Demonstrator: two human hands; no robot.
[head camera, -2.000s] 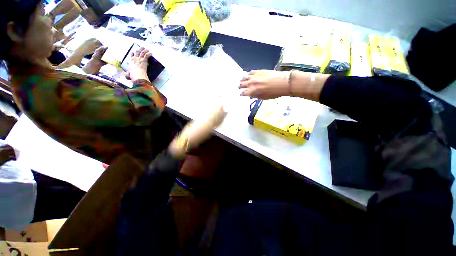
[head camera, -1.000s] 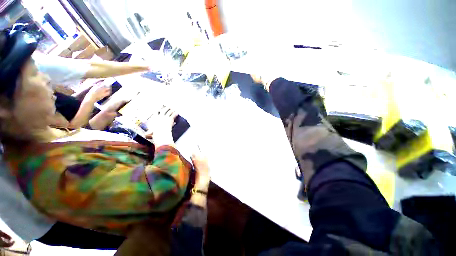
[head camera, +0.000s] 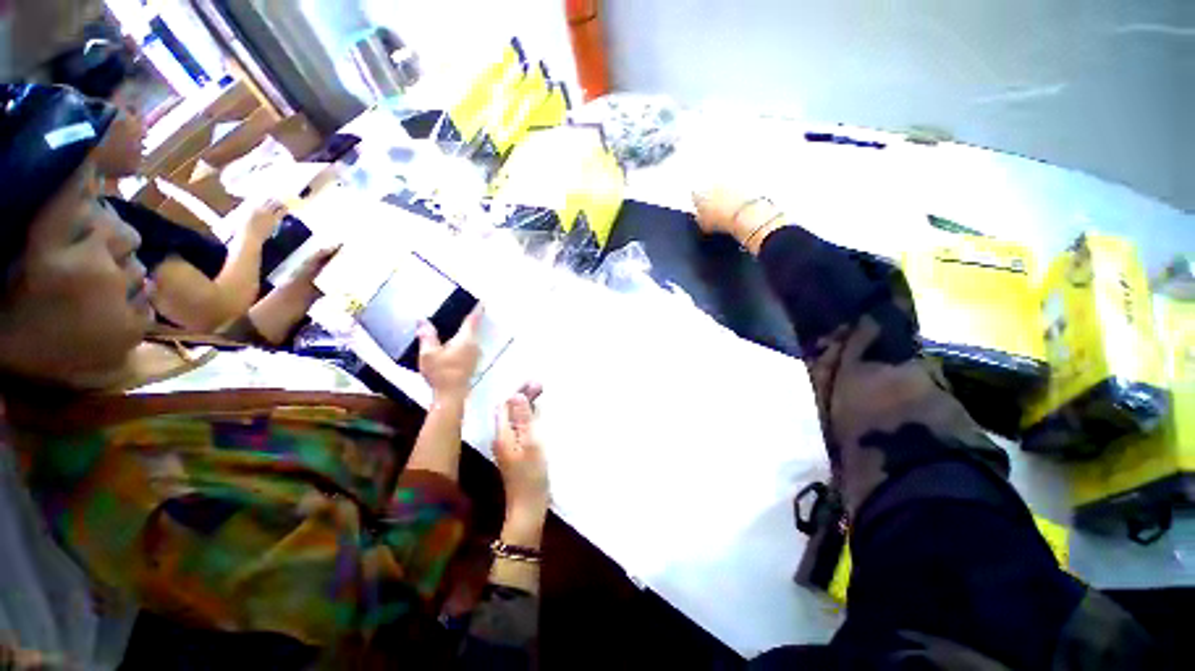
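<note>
My left hand (head camera: 520, 439), with a bracelet, is over the table's front edge, fingers apart and empty. My right hand (head camera: 718, 210) reaches to the back of the table beside the black strip (head camera: 695, 256); it is small and washed out, and I cannot tell whether it holds anything. A yellow box (head camera: 1052, 540) lies mostly hidden under my right forearm, and a small black piece with a loop (head camera: 820, 535) shows beside the sleeve. Wrapped yellow-black boxes (head camera: 1098, 334) stand to the right.
A coworker in a camouflage top (head camera: 249, 511) sits close at left, handling a black box (head camera: 419, 312). More yellow wrapped boxes (head camera: 557, 177) and crumpled clear bags (head camera: 640, 129) are at the back. A dark stick (head camera: 843, 139) and an orange-red tube (head camera: 587, 50) lie beyond.
My view has swung left since the oldest frame. My right arm has stretched across the table toward the back. My left hand has moved up beside the coworker's arm.
</note>
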